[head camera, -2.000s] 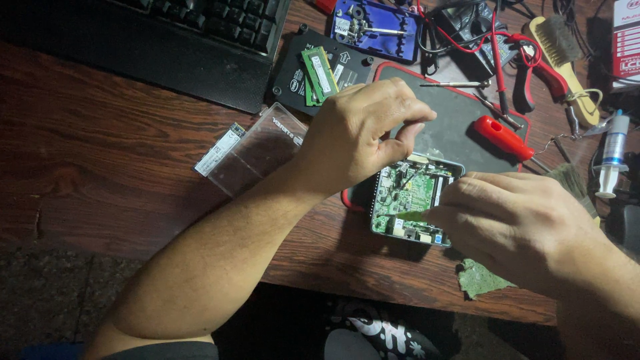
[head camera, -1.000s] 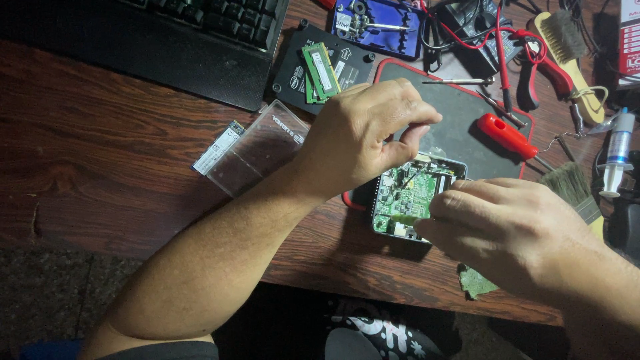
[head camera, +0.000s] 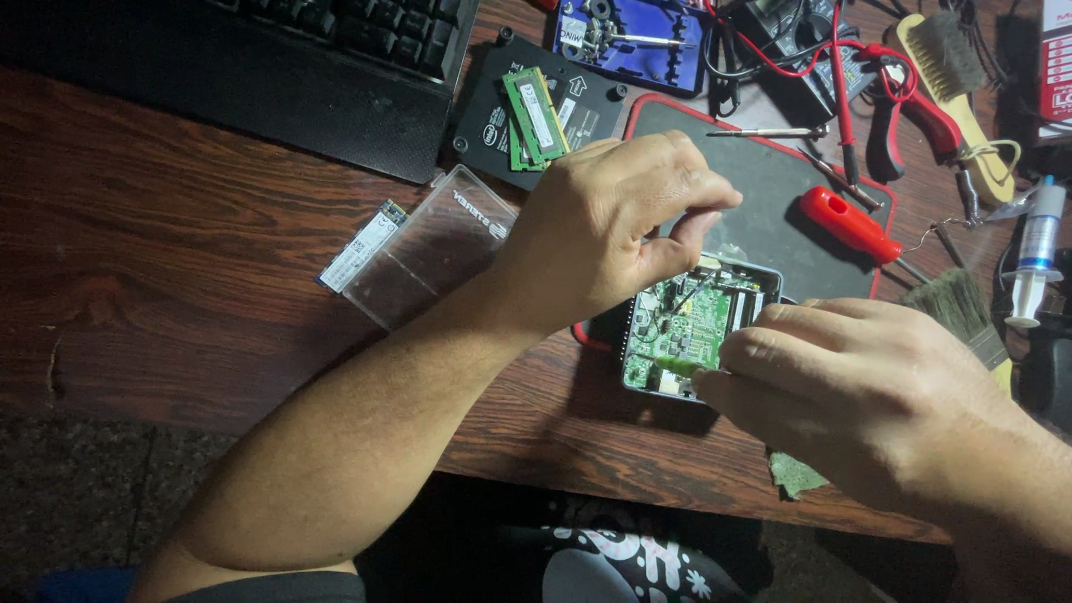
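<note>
An opened mini PC (head camera: 703, 335) with a green circuit board lies near the table's front edge. My right hand (head camera: 846, 394) is at its right side, fingers closed on a slim green tool (head camera: 680, 366) whose thin tip reaches over the board's lower left; the tool's type is unclear. My left hand (head camera: 628, 218) hovers at the case's upper left, thumb and forefinger curled close together; whether anything is between them is not clear. Thin dark wires run across the board below those fingers. Two green memory modules (head camera: 536, 117) rest on the black bottom cover (head camera: 486, 100), left of and beyond my left hand.
An M.2 drive (head camera: 362, 247) touches a clear plastic lid (head camera: 427, 251). Beyond are a keyboard (head camera: 377, 109), a blue tray (head camera: 628, 71) and a multimeter (head camera: 804, 50). A red-handled screwdriver (head camera: 850, 226), pliers (head camera: 934, 126), brushes (head camera: 955, 310) and a syringe (head camera: 1038, 243) lie right. A black mat (head camera: 770, 184) lies behind.
My right hand has shifted slightly left and toward the near edge of the mini PC. My left hand has stayed nearly still.
</note>
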